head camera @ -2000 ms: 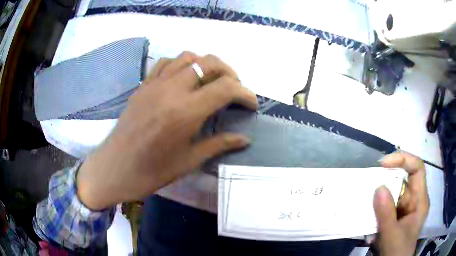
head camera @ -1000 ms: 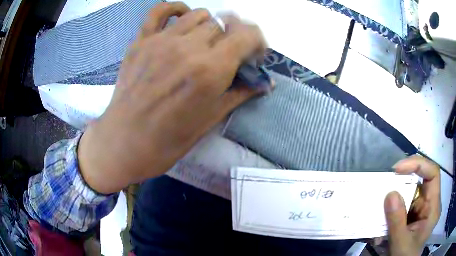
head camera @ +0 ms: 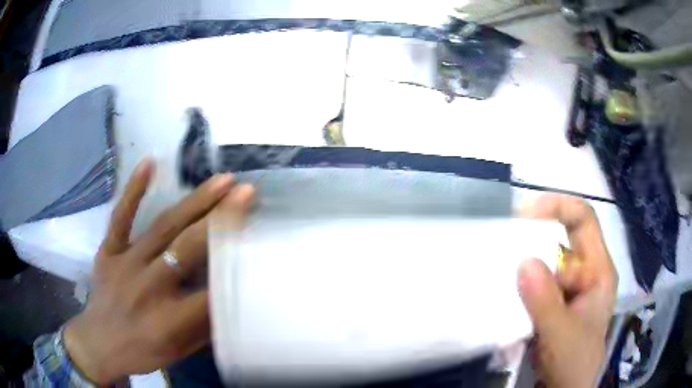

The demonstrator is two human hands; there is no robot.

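Observation:
The white card template (head camera: 379, 292) is blurred and lies over the lower part of a grey piece (head camera: 379, 193). A dark patterned strip (head camera: 394, 161) shows along the grey piece's far edge. My right hand (head camera: 573, 280) pinches the card's right end between thumb and fingers. My left hand (head camera: 171, 261) is at the card's left end, fingers spread, fingertips on or just above the cloth's left part; contact is unclear. A small dark patterned bit (head camera: 196, 148) stands up just beyond my left fingertips.
A stack of grey pieces (head camera: 64, 163) lies at the left. A grey piece with a dark strip (head camera: 190, 30) runs along the back to the machine foot (head camera: 474, 64). Dark patterned pieces (head camera: 641, 182) lie at the right. A slot crosses the white table (head camera: 265, 91).
The view has shifted to the right. My left hand has moved back toward me and its fingers have spread from their bunched grip on the cloth. My right hand still holds the card.

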